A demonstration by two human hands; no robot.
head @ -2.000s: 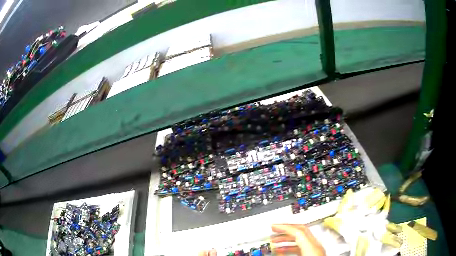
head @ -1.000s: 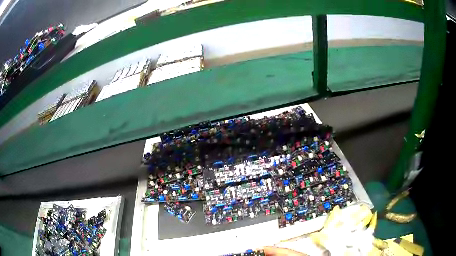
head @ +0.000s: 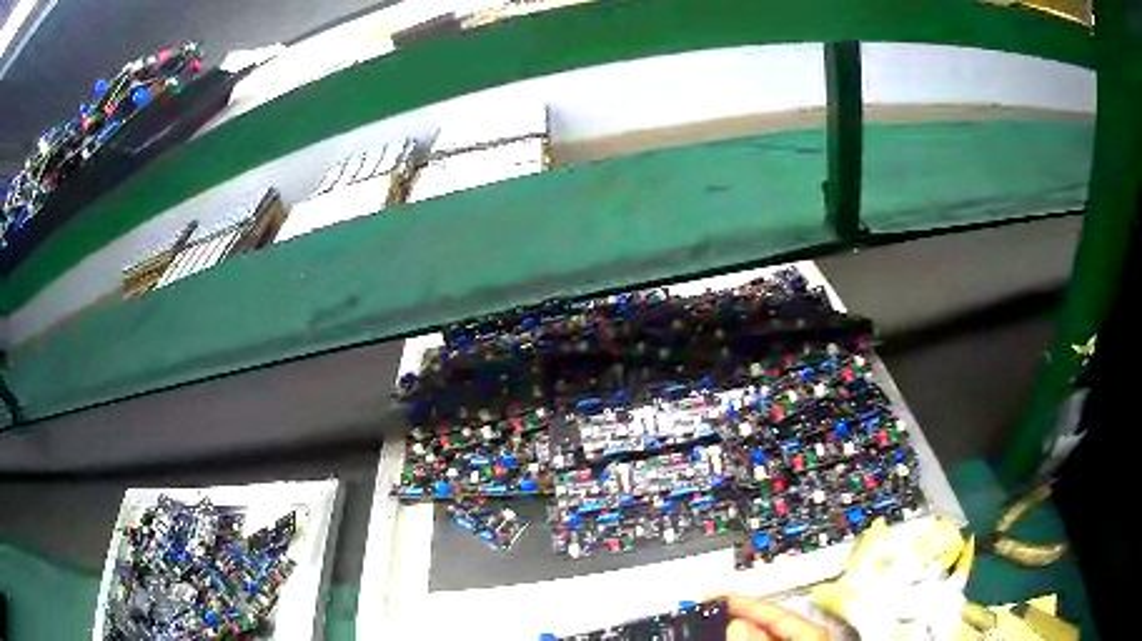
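Note:
A narrow dark circuit board (head: 651, 624) with small blue parts lies level at the bottom edge of the view. My right hand (head: 770, 620) is at its right end, fingers on the board, and is cut off by the picture's edge. My left hand is not in view. The white-rimmed main board tray (head: 380, 564) lies just beyond, with boards in dense rows. One board (head: 488, 523) lies at an angle near the tray's front left, on the dark floor. The smaller white-rimmed side tray (head: 322, 538) at the left holds a jumbled heap of boards.
Crumpled white and yellow gloves (head: 908, 582) lie at the main tray's front right corner. Curved yellowish handles (head: 1033, 532) lie right of them. A green shelf (head: 589, 207) crosses above the tray's far side, with stacked white blocks (head: 482, 163) on it. A green post (head: 1083, 313) stands right.
My right hand has moved lower and is mostly out of view. Fingertips seen left of the board two seconds ago are gone. The view has shifted slightly.

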